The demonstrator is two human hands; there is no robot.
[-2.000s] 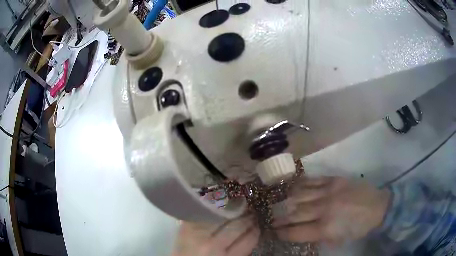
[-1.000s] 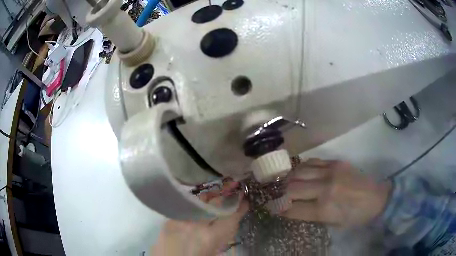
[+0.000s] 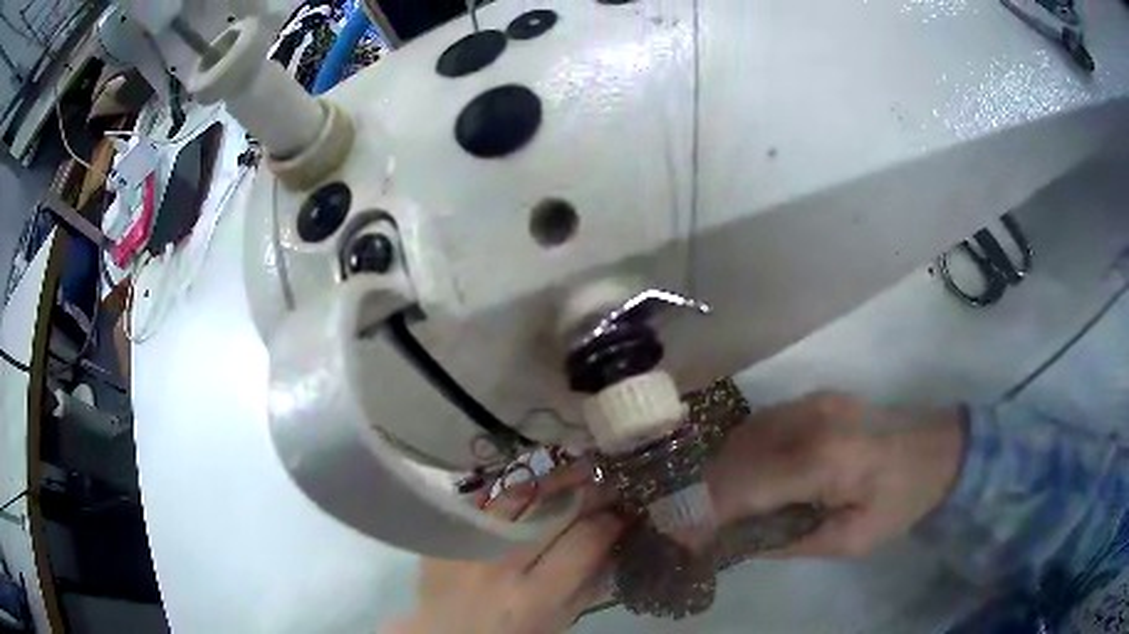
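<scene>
A brown speckled fabric piece (image 3: 675,471) lies bunched below the tension knob (image 3: 634,411) of the cream sewing machine head (image 3: 495,248). My right hand (image 3: 830,477) holds the fabric's right part, fingers curled, with a fold showing under the fingers. My left hand (image 3: 532,576) is at the fabric's left edge, partly behind the machine's curved guard and blurred; whether its fingers grip the cloth cannot be told. A small pale striped patch (image 3: 681,505) shows on or beside the fabric. The needle and presser foot area is largely hidden by the head.
Black-handled scissors (image 3: 988,263) lie behind the needle area under the arm. The white table (image 3: 198,421) extends left of the head. A dark flat rectangle (image 3: 192,180) and a pink-red item (image 3: 139,221) lie at the far left. Metal tool tips show at the top right.
The fabric has been gathered and folded between the hands; its flat front part no longer spreads toward me. My right hand has curled around it. The view has shifted slightly.
</scene>
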